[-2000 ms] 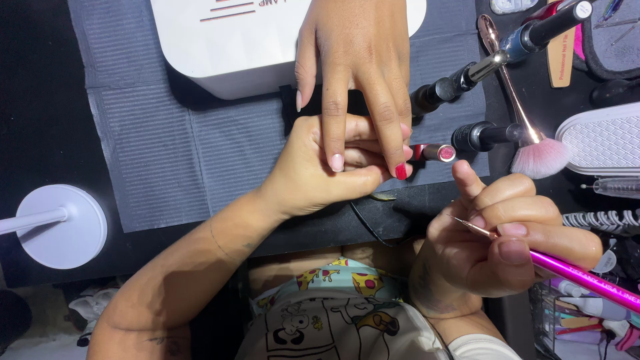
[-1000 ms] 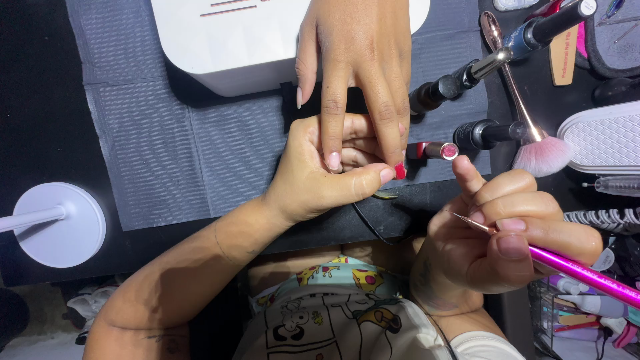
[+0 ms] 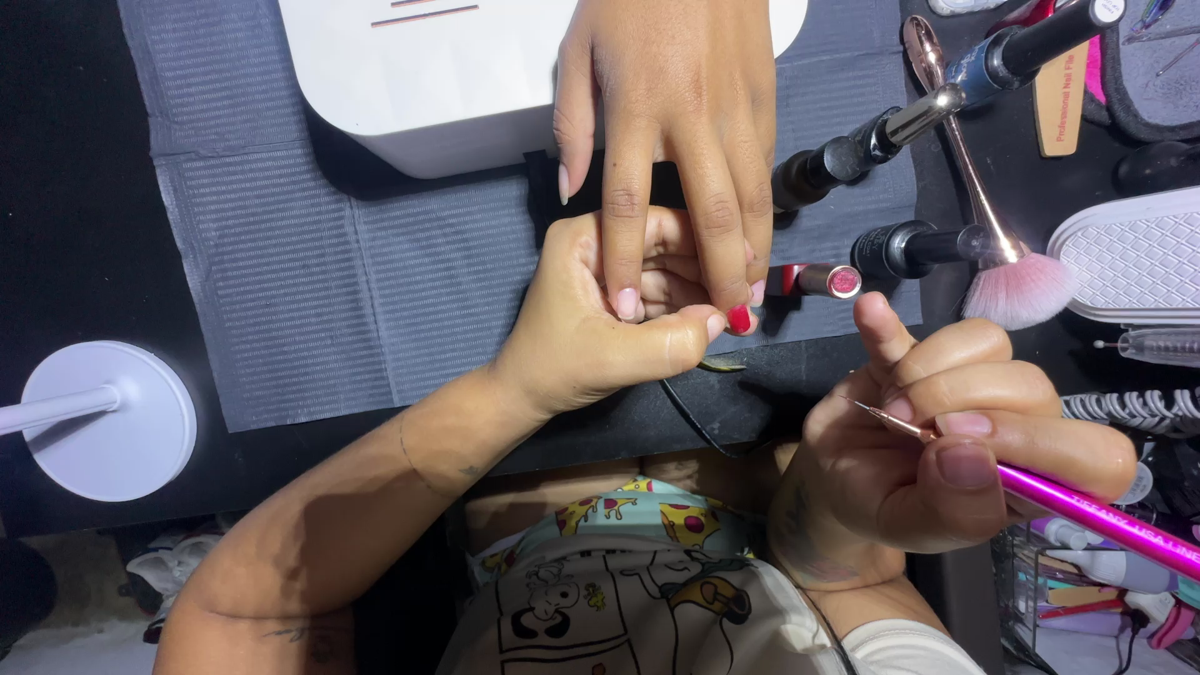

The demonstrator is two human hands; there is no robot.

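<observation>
My left hand (image 3: 600,309) holds a finger of another person's hand (image 3: 675,122), with my thumb beside its red-painted nail (image 3: 739,319). The other nails that show on that hand are pale or pinkish. In my right hand (image 3: 956,431) is a fine liner brush with a bright pink handle (image 3: 1097,516), its thin tip pointing left, apart from the nails. A small bottle with a red top face (image 3: 830,280) lies or stands close to the other person's fingertips; which, I cannot tell. Dark polish bottles (image 3: 905,249) are to its right.
A white nail lamp (image 3: 422,103) sits on a grey textured towel (image 3: 281,281). At the right are a fluffy pink brush (image 3: 1020,286), a nail file (image 3: 1061,103) and a white quilted-pattern object (image 3: 1130,253). A round white stand base (image 3: 109,420) is at the left.
My left thumb has shifted toward the red nail, and its tip now lies right beside it. My right hand with the liner brush has stayed in much the same place.
</observation>
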